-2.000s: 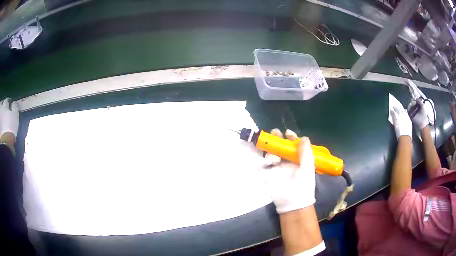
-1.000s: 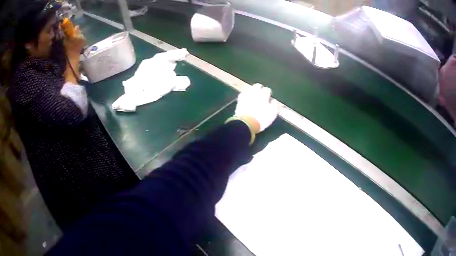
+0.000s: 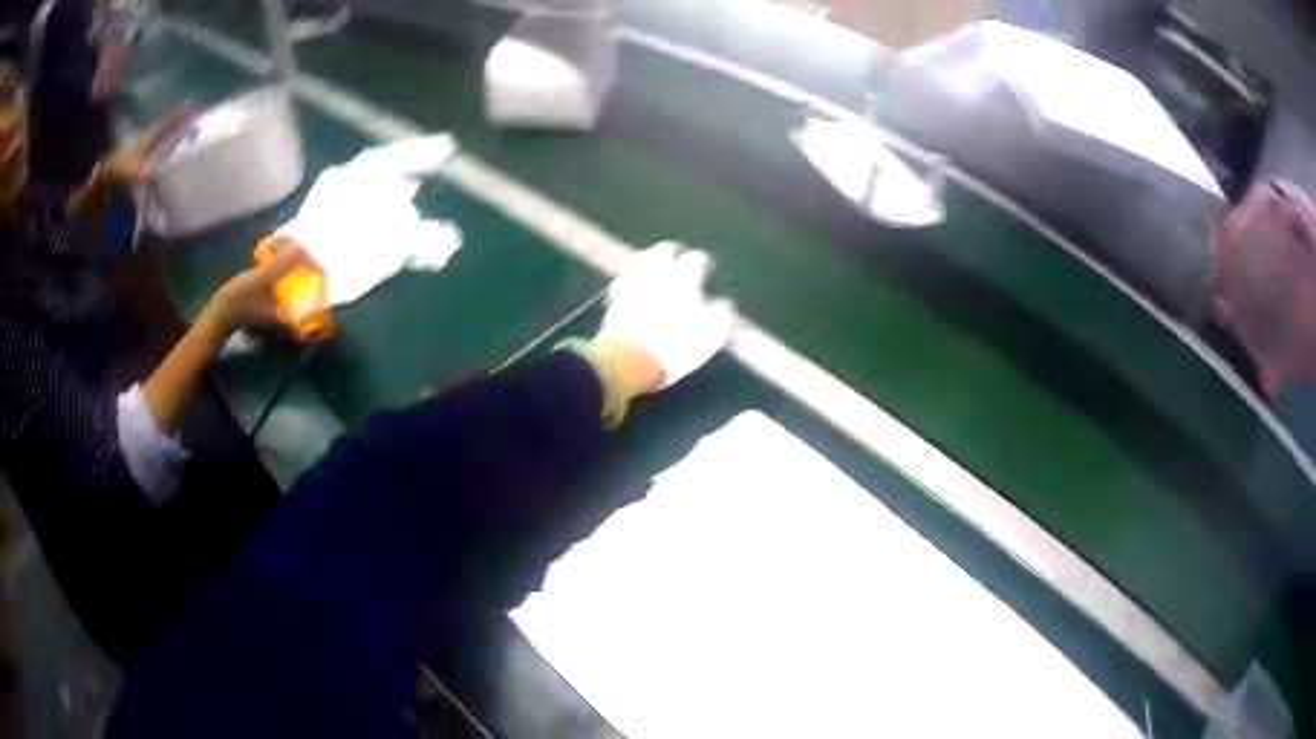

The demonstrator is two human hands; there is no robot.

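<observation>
My left hand (image 3: pixel 667 315), in a white knitted glove with a yellowish cuff, rests on the pale metal rail (image 3: pixel 866 429) between bench and belt. I see nothing held in it; its fingertips are blurred. The large bright white sheet (image 3: pixel 837 592) lies on the dark green bench, to the right of my dark left sleeve. My right hand is out of the picture. A thin tip shows at the sheet's lower right edge, too small to name.
A neighbour at left holds an orange screwdriver (image 3: pixel 300 293) beside a white rag (image 3: pixel 368 217) and a white housing (image 3: pixel 227 162). On the green belt (image 3: pixel 996 361) are another housing (image 3: pixel 541 80) and a white flat part (image 3: pixel 873 171). A clear bin's edge (image 3: pixel 1250 710) shows lower right.
The view has shifted slightly, moving the sheet and my left hand leftward in the picture. My hand stays at the rail. The neighbour's screwdriver has come down from face height to beside the rag.
</observation>
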